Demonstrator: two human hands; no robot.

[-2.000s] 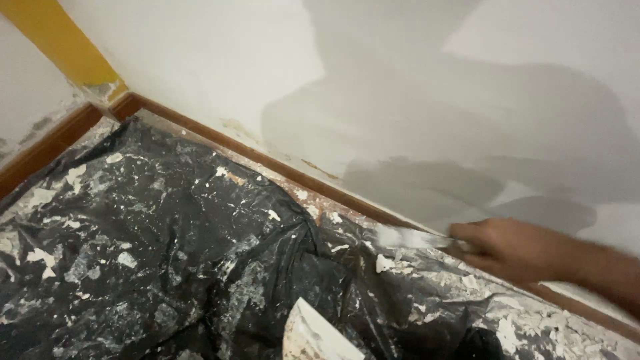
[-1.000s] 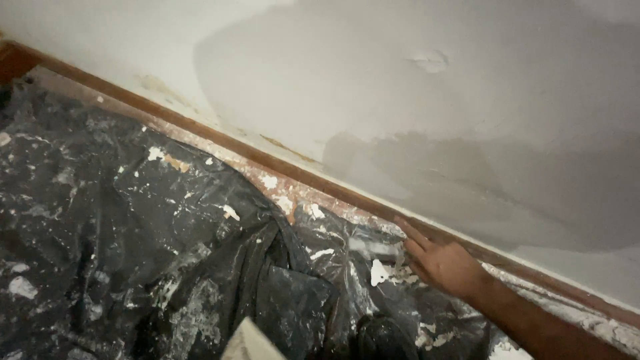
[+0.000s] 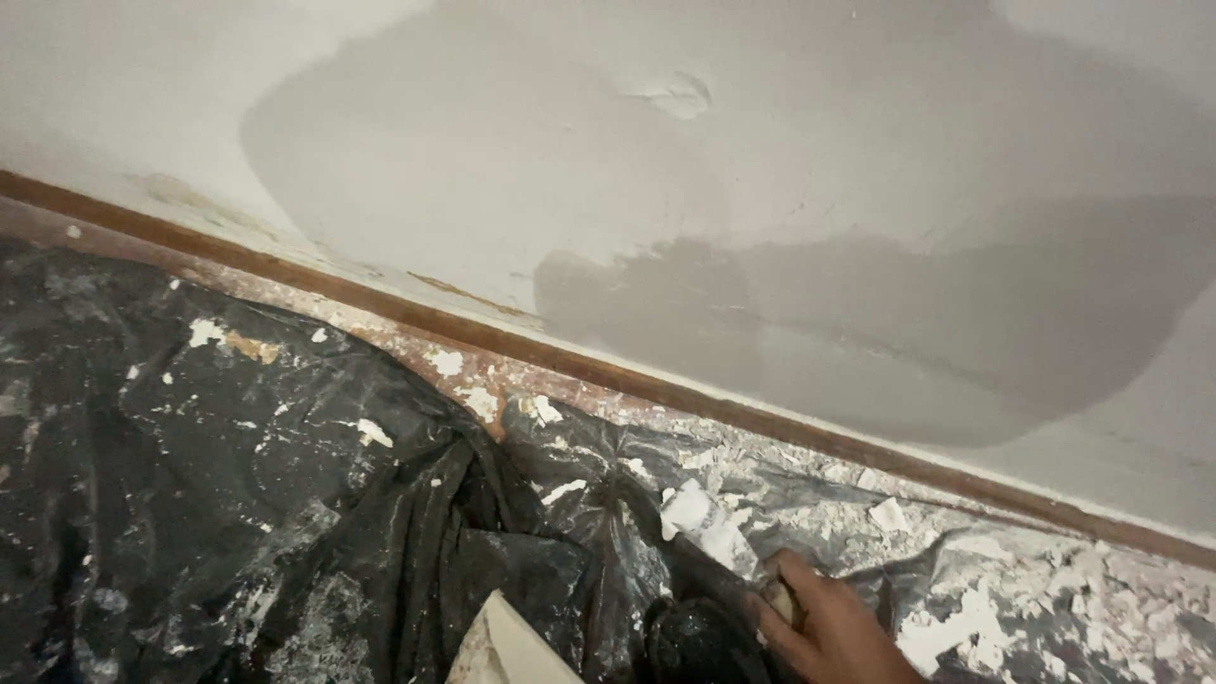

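My right hand [image 3: 836, 622] is at the lower right, its fingers closed around the handle of a scraper [image 3: 711, 525]. The scraper's broad blade is coated white and points up and left, over the black plastic sheet [image 3: 237, 446]. The pale corner of a flat thing [image 3: 513, 646] rises from the bottom edge; what it is, I cannot tell. Beside it lies a dark rounded shape [image 3: 708, 641], partly cut off. My left hand is not in view.
A white wall [image 3: 427, 161] with a raised flaw [image 3: 679, 93] and shadows meets a brown wooden baseboard [image 3: 570, 366]. Flakes of paint or plaster [image 3: 1102, 608] cover the sheet and floor along it, thickest at the right.
My right hand and the scraper have moved away from the baseboard, down over the sheet. The view has shifted to the right along the wall.
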